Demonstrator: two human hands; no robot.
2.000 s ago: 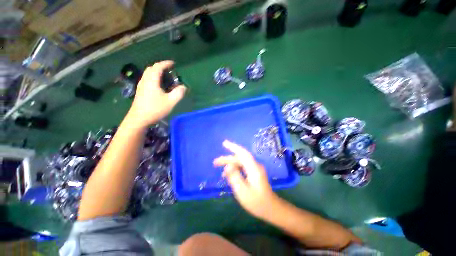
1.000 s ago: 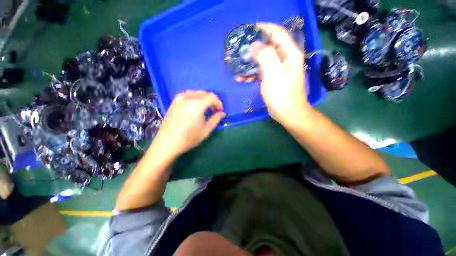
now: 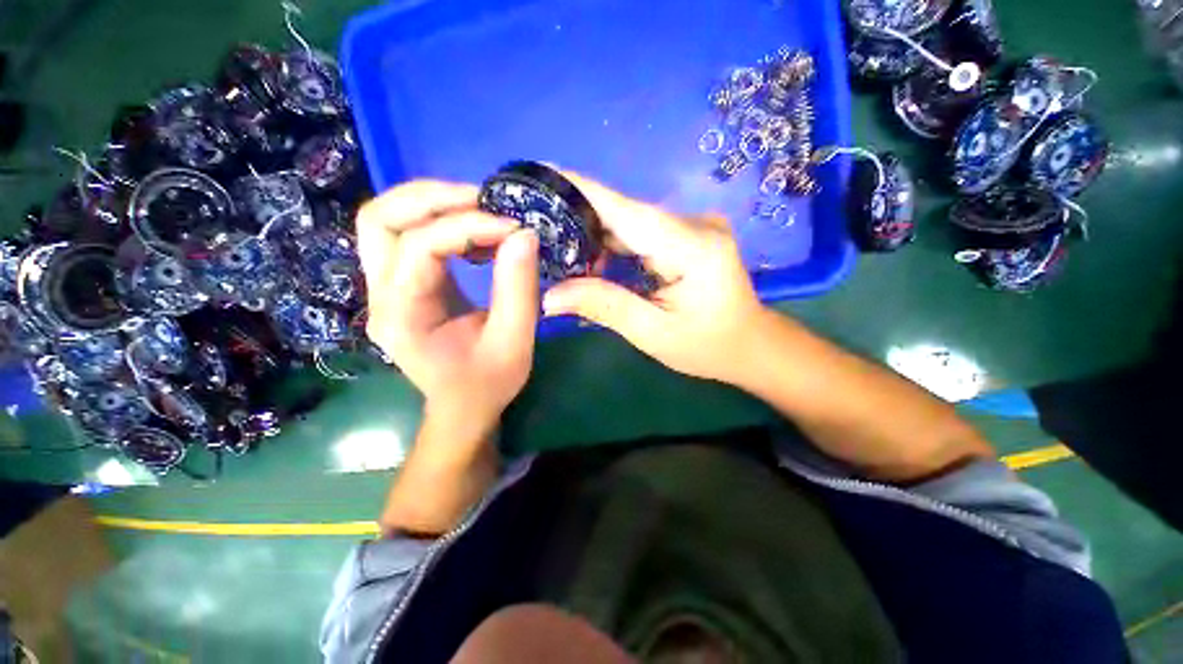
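A round wired unit (image 3: 545, 223) is held tilted over the near edge of the blue plastic tray (image 3: 506, 91), its patterned face towards my left hand. My right hand (image 3: 681, 279) grips its right and lower rim. My left hand (image 3: 454, 279) is at its left side, thumb and fingers at the face and rim; whether a small part is between the fingertips cannot be told. Coil springs (image 3: 765, 123) lie in a loose cluster at the tray's right side.
A large pile of round wired units (image 3: 195, 272) lies left of the tray. A smaller group of units (image 3: 986, 143) lies right of it, with one unit (image 3: 885, 201) close to the tray's right wall. The green work surface's near edge runs in front of my body.
The view has tilted down. My left hand has moved from the empty unit pile side to the tray, then up to the unit. My right hand has brought the unit left and nearer, to meet it.
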